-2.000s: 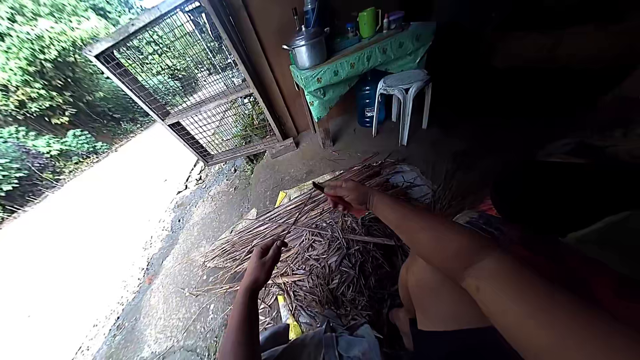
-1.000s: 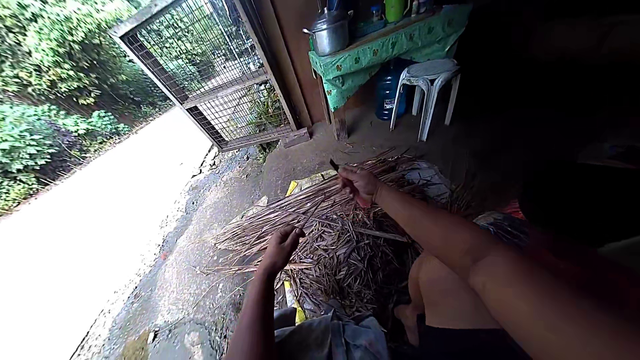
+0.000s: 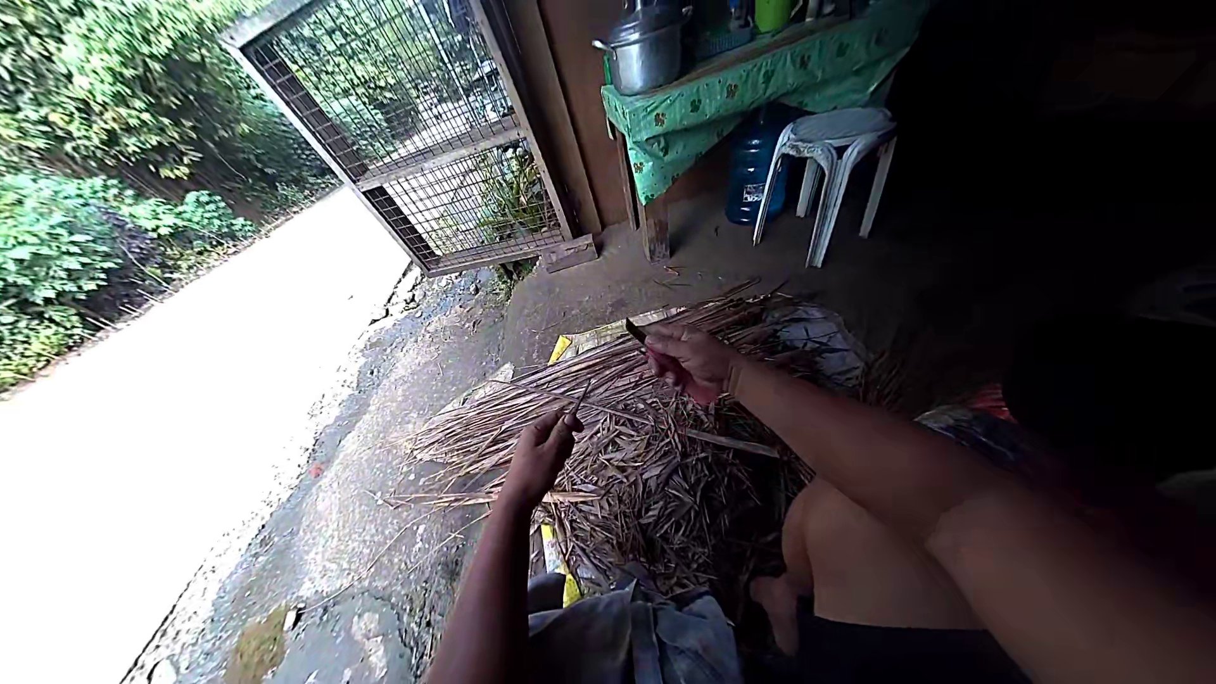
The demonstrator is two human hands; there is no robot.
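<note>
My right hand [image 3: 692, 359] is closed around the red handle of a knife [image 3: 636, 332], whose short dark blade points up and left. Lower and to the left, my left hand [image 3: 544, 450] pinches a thin dry stalk [image 3: 579, 403] between thumb and fingers. Beneath both hands lies a heap of dry brown stalks [image 3: 513, 408], long ones toward the left and back, with short cut or broken pieces [image 3: 665, 494] piled nearer my legs. The heap rests on a pale sack with yellow edging [image 3: 560, 350].
A wire-mesh gate [image 3: 432, 157] stands ajar beside a bright path [image 3: 190, 380]. At the back are a table with a green cloth [image 3: 760, 81] bearing a metal pot [image 3: 646, 52], a blue water jug [image 3: 750, 171] and a white plastic stool [image 3: 836, 133]. My bare leg is at lower right.
Both hands stay over the heap, the right still holding the knife. The view has shifted, so the gate and table sit farther right and higher.
</note>
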